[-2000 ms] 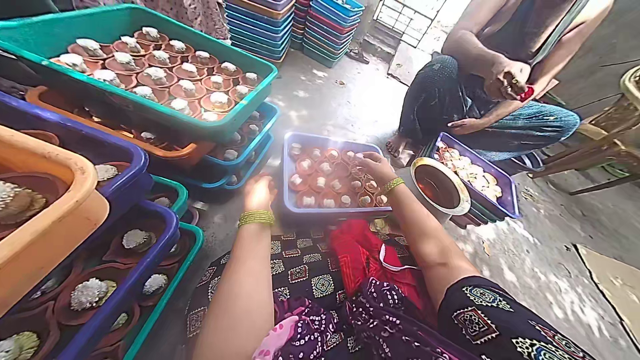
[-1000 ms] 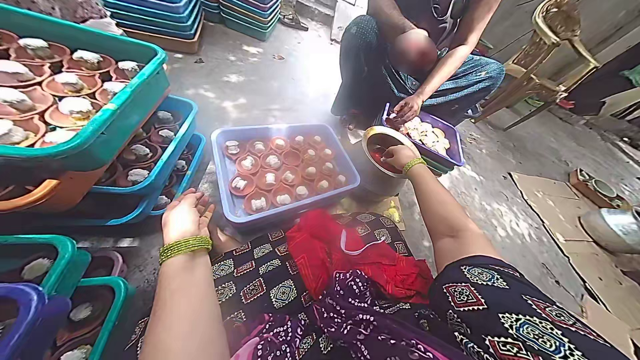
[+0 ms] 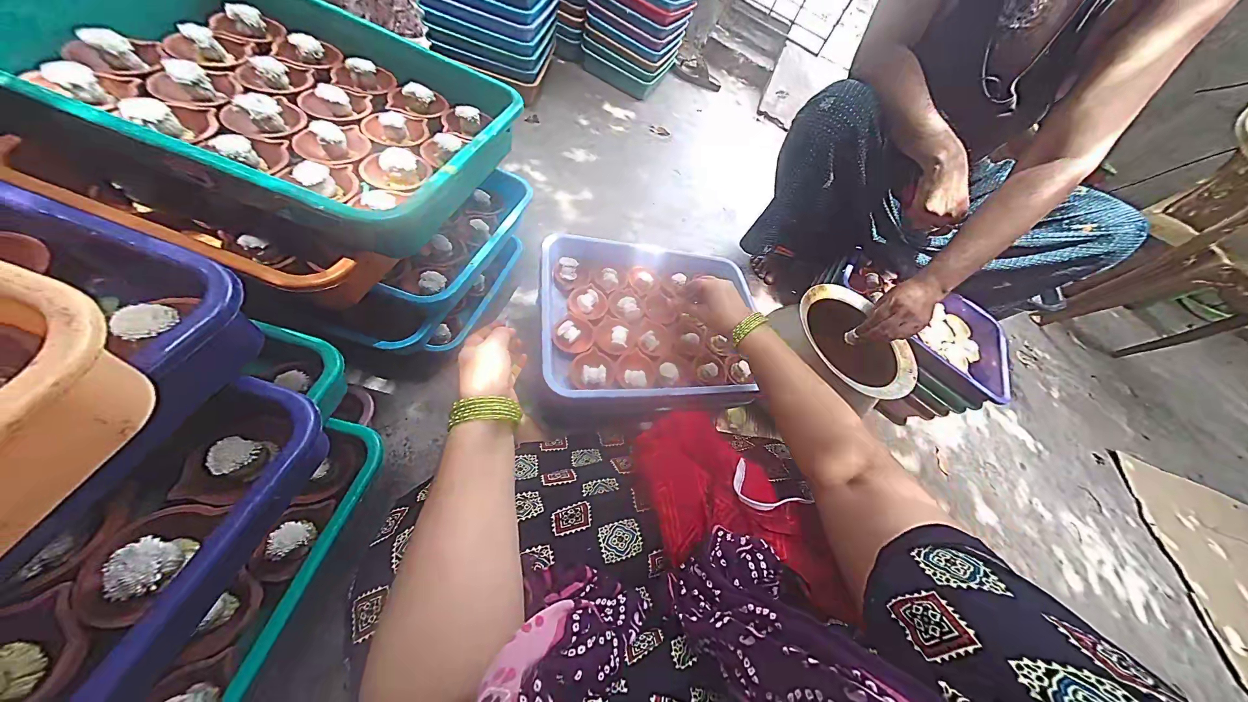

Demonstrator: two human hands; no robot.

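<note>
A light blue plastic tray (image 3: pixel 648 392) holds rows of small clay cups (image 3: pixel 588 302), most with a white piece in them. My right hand (image 3: pixel 717 304) is over the tray's right part, fingers down at a cup; whether it holds a piece is hidden. My left hand (image 3: pixel 490 363) hovers left of the tray, palm up, fingers loosely curled, with nothing visible in it. Right of the tray stands a metal pot (image 3: pixel 814 336) of brown liquid. A co-worker's hand (image 3: pixel 902 310) holds a small white piece over this pot.
Stacked trays of filled clay cups, topped by a green tray (image 3: pixel 429 219), rise at the left beside purple trays (image 3: pixel 292 458) and an orange one (image 3: pixel 107 390). A purple tray (image 3: pixel 994 375) with pale pieces sits by the seated co-worker. Behind are stacked trays (image 3: pixel 634 58); cardboard (image 3: pixel 1189 546) lies at right.
My right hand has moved left from the pot to the cups in the light blue tray. The co-worker's hand has come from the purple tray to the pot. The view has shifted.
</note>
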